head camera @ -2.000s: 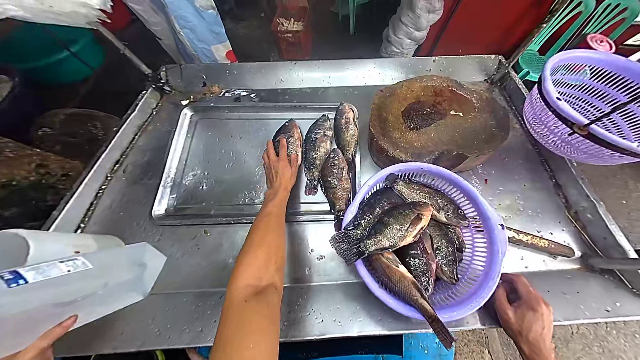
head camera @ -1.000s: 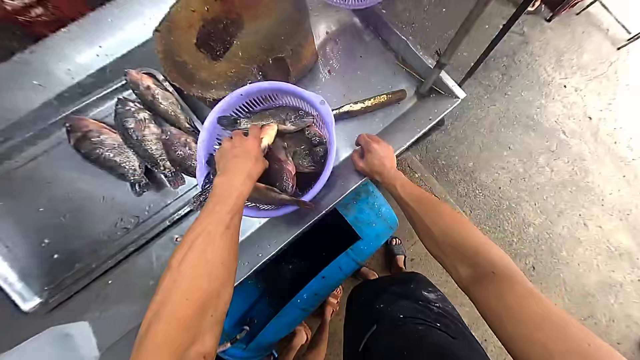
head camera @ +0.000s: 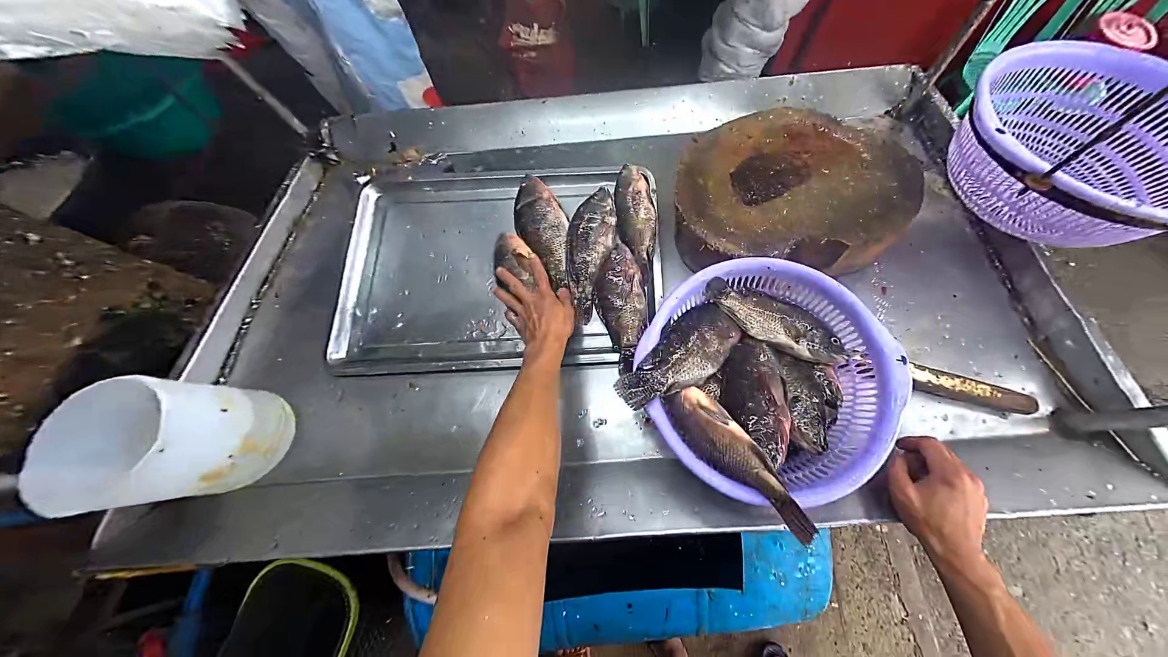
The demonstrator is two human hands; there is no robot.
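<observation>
My left hand is on a whole fish at the left end of the fish lying on a metal tray; its fingers cover the fish's lower part. Several other fish lie beside it, upright in the view. Right of the tray, a purple plastic basket holds several whole fish, one tail hanging over its front rim. My right hand rests curled at the front edge of the metal table, just right of the basket, with no object visible in it.
A round wooden chopping block stands behind the basket. A long narrow tool lies to its right. Another purple basket is at the far right, a white plastic container at the left edge. A blue container stands below the table.
One more fish lies on the tray, at the left of the group, than two seconds ago. My left hand has moved from the basket, where it was one second ago, to the tray. The view has swung left.
</observation>
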